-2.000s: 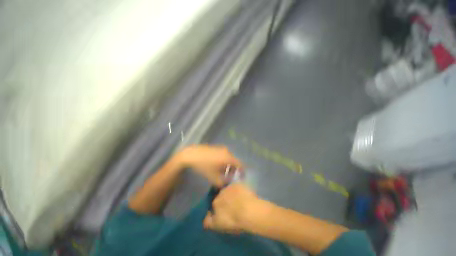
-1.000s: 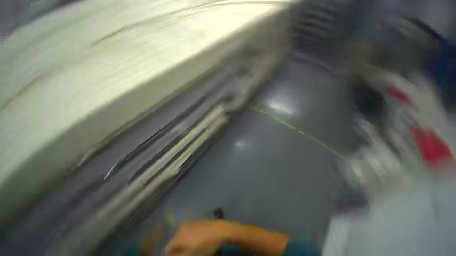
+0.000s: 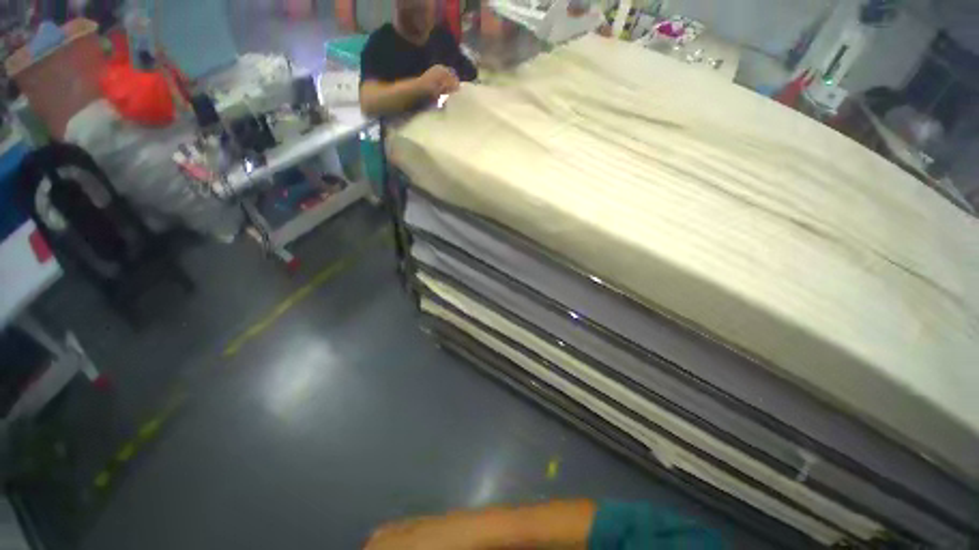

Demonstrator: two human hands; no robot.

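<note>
A long rack trolley [image 3: 601,371] stands from the centre to the lower right, with grey and cream tiers and dark gaps between them. A wrinkled cream cover cloth [image 3: 687,183] lies over its top and hangs over the near edge. My right hand [image 3: 403,535] is at the bottom edge, blurred and mostly cut off. Its bare forearm and teal sleeve show, below and in front of the rack's near side; its fingers are hidden. My left hand is out of the picture.
A person in a dark top [image 3: 403,70] stands at the rack's far left end, hands together near the cloth. A sewing table [image 3: 311,145], a black chair [image 3: 91,215] and an orange tub [image 3: 64,75] are on the left. A yellow line [image 3: 285,306] crosses the grey floor.
The view has swung, so the rack now lies to the right and a person shows at its end. My two hands were together earlier; now only my right forearm and part of the hand show.
</note>
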